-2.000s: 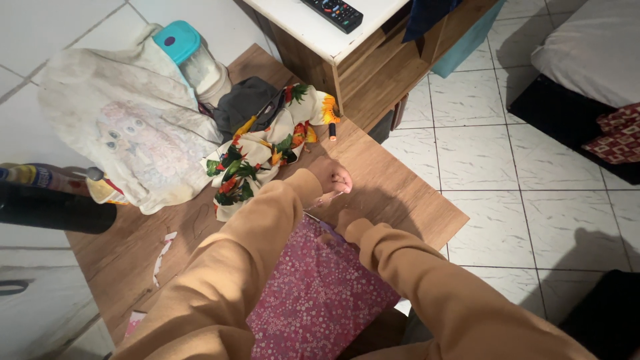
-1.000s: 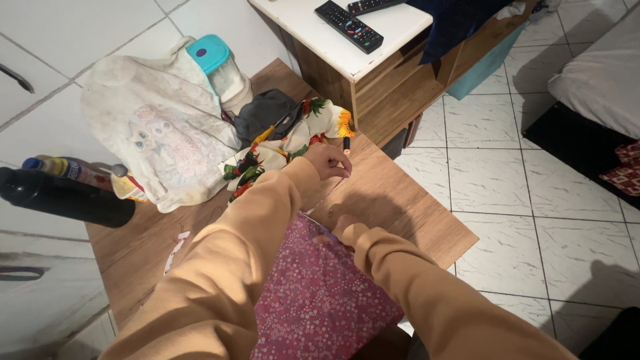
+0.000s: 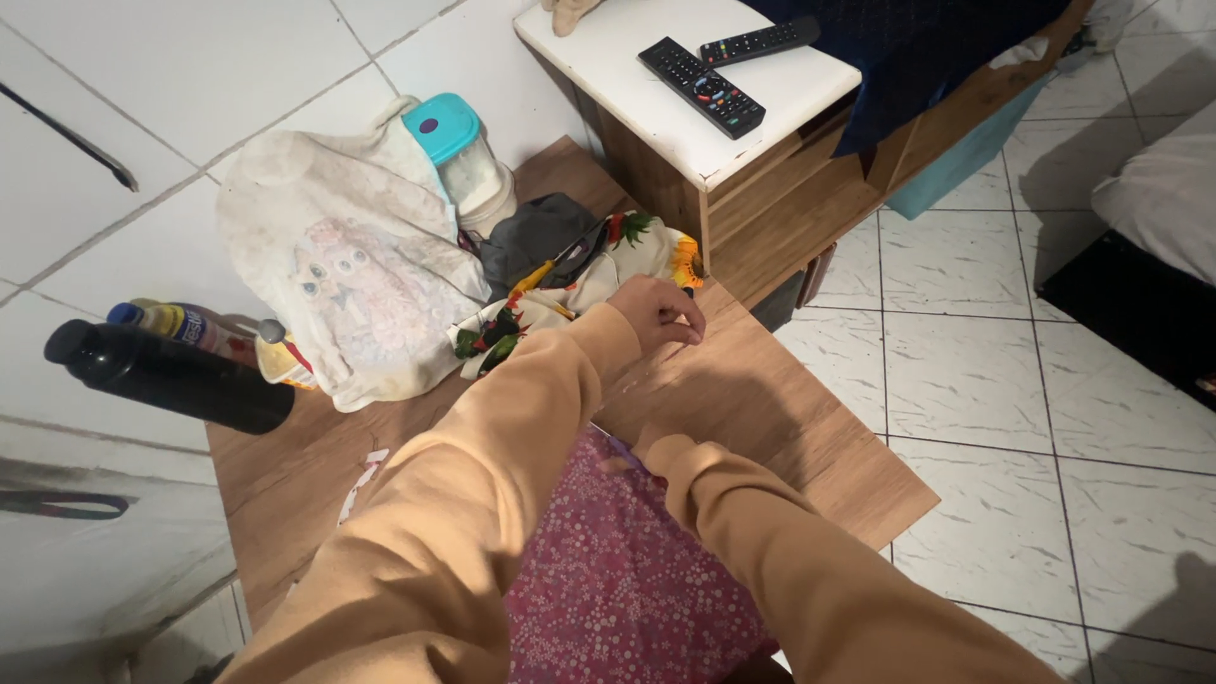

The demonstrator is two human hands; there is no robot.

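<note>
My left hand (image 3: 660, 313) hovers over the wooden tabletop beside a floral cloth (image 3: 608, 275), fingers curled and the thumb near them. Whether it pinches anything small cannot be seen. Closer to me, my right hand (image 3: 654, 441), partly hidden by its tan sleeve, is closed around what look like purple-handled scissors (image 3: 624, 454), with a thin blade showing at the top edge of a pink flowered fabric (image 3: 627, 570). That fabric hangs over the near side of the table, between my forearms.
Left on the wooden table (image 3: 826, 456) lie a black bottle (image 3: 180, 380), a plastic bottle (image 3: 190, 328), a stained white cloth (image 3: 351, 266) and a scrap strip (image 3: 361, 484). A teal-lidded container (image 3: 446, 128) and dark cloth (image 3: 541, 237) lie behind. Two remotes (image 3: 703, 87) rest on a white-topped cabinet (image 3: 608, 43).
My left hand has moved away from my right hand, toward the floral cloth. The right hand stays by the pink fabric's edge. The view has shifted, showing more of the cabinet top.
</note>
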